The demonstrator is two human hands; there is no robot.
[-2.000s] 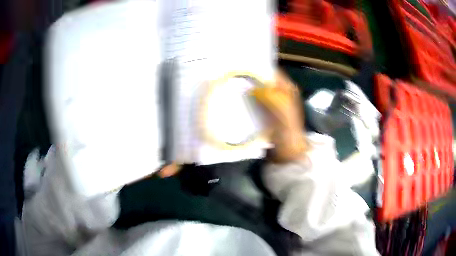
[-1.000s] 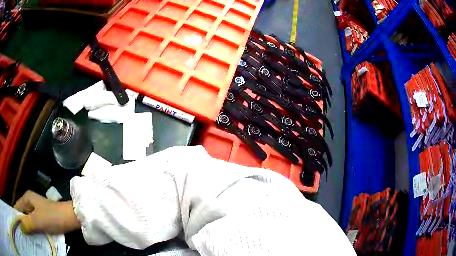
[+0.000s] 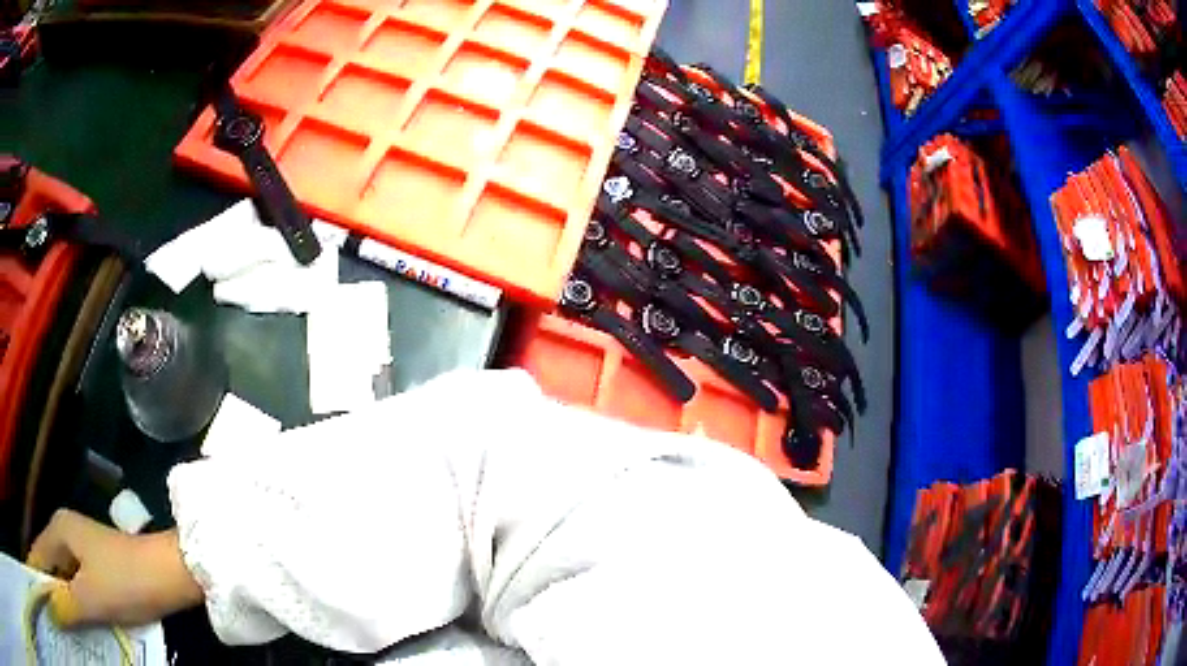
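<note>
My right hand (image 3: 111, 572) is at the lower left edge, with yellow on a fingertip. Its fingers are curled at the edge of the open notebook (image 3: 81, 644), whose page is mostly cut off by the frame. The yellow tape roll (image 3: 126, 643) lies on the page, partly under my fingertip and partly out of the picture. My white sleeve crosses the lower middle. My left hand is not in view.
An orange-red grid tray (image 3: 417, 163) overlaps a tray loaded with black wristwatches (image 3: 683, 254). One watch (image 3: 267, 176) lies on the grid tray's left edge. A clear bottle (image 3: 169, 377), white papers (image 3: 348, 345) and a marker (image 3: 430, 276) lie nearby. Blue racks (image 3: 963, 364) stand right.
Compared with the blurred first frame, the view has swung right to the trays and racks. My right hand stays at the notebook and tape roll; my left hand has left the picture.
</note>
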